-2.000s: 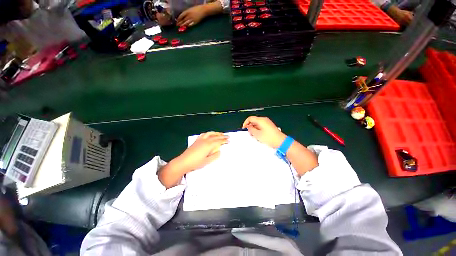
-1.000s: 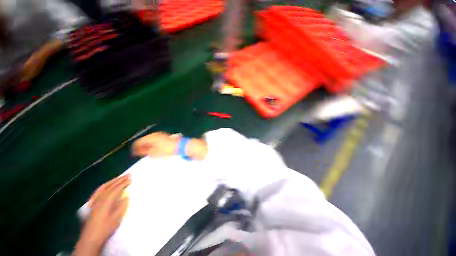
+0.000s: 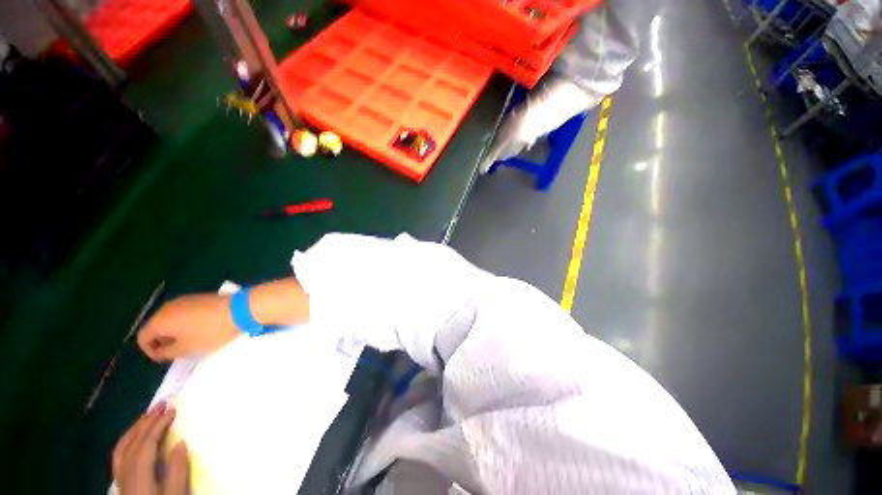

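White paper sheets [image 3: 276,401] lie on the green-matted bench at the lower left, with a pale yellow patch beside my left hand. My left hand [image 3: 150,454] rests on the paper's left part, cut off by the bottom edge. No object shows in it. My right hand [image 3: 189,326], with a bright blue wrist strap [image 3: 247,311], lies at the paper's far edge with its fingers curled. Whether it holds anything is hidden.
A red-handled screwdriver [image 3: 308,207] lies beyond my right wrist. An orange-red tray [image 3: 382,82] holds one dark unit [image 3: 414,143]; more trays are stacked behind. Round yellowish pieces [image 3: 305,143] lie by a metal post. A person's sleeve, a blue stool [image 3: 551,155] and the aisle floor are at right.
The view has swung to the right, so the beige box and calculator are out of the picture and the aisle shows. Both hands remain at the paper, now at the lower left.
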